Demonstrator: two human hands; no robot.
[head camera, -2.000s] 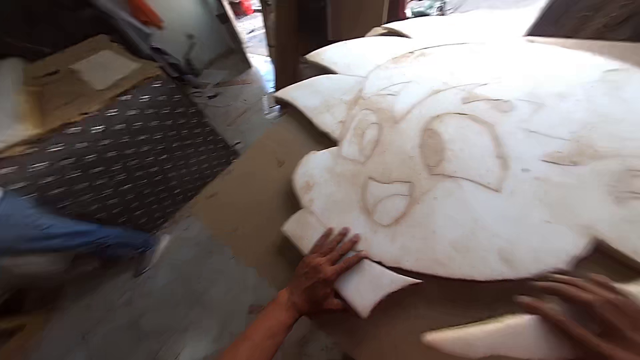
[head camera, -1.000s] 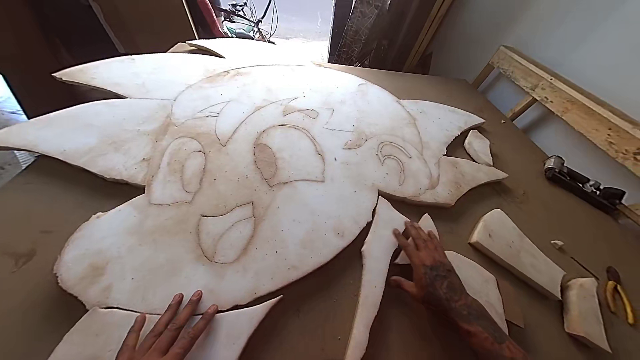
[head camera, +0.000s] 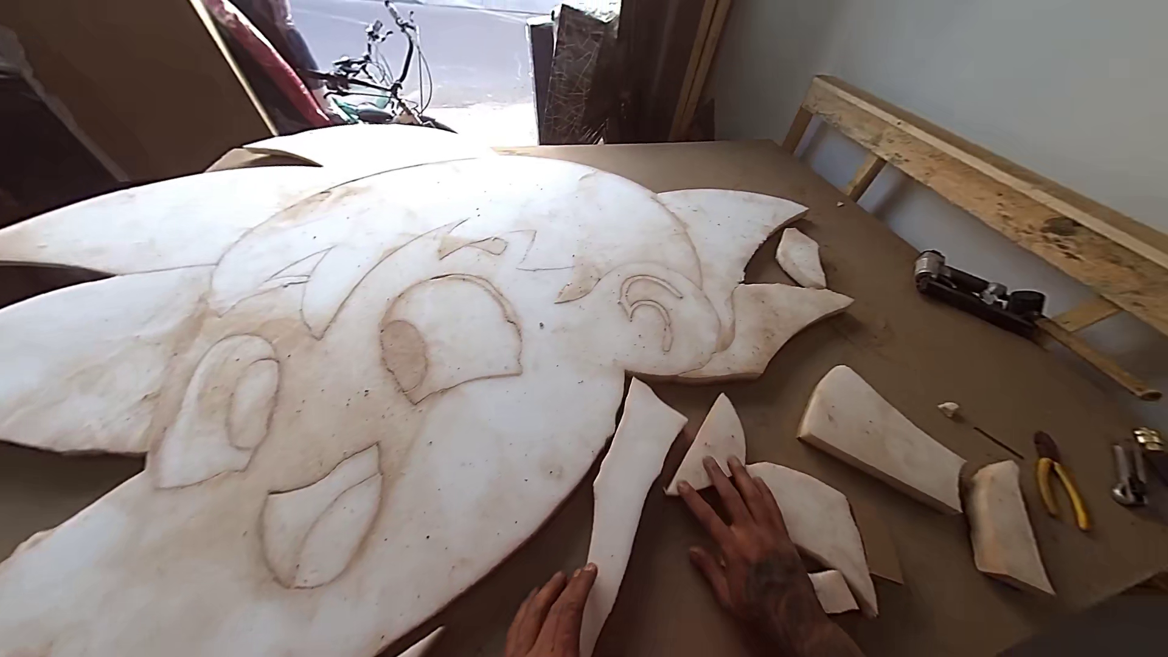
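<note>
A large white foam cutout of a cartoon head (head camera: 474,429), with engraved eyes, mouth and ear, lies flat on the brown table. At the bottom edge, my left hand (head camera: 555,613) rests its fingers on a long narrow foam strip (head camera: 630,474) beside the cutout. My right hand (head camera: 753,547), tattooed on its back, has its fingertips on a small triangular foam piece (head camera: 716,438), fingers apart. Close to its right lies a curved foam piece (head camera: 817,511), with a small foam block (head camera: 832,591) below it.
Larger foam offcuts (head camera: 876,438) (head camera: 1008,525) lie at the right, near yellow-handled pliers (head camera: 1058,484) and an adjustable wrench (head camera: 1130,474). A black pneumatic nailer (head camera: 981,294) sits near a wooden frame (head camera: 985,182) along the wall. Behind the table, a bicycle (head camera: 383,78) stands by the opening.
My left hand has moved right, from the foam piece under the chin to the long strip. My right hand has shifted onto the small triangular piece. The view has swung right.
</note>
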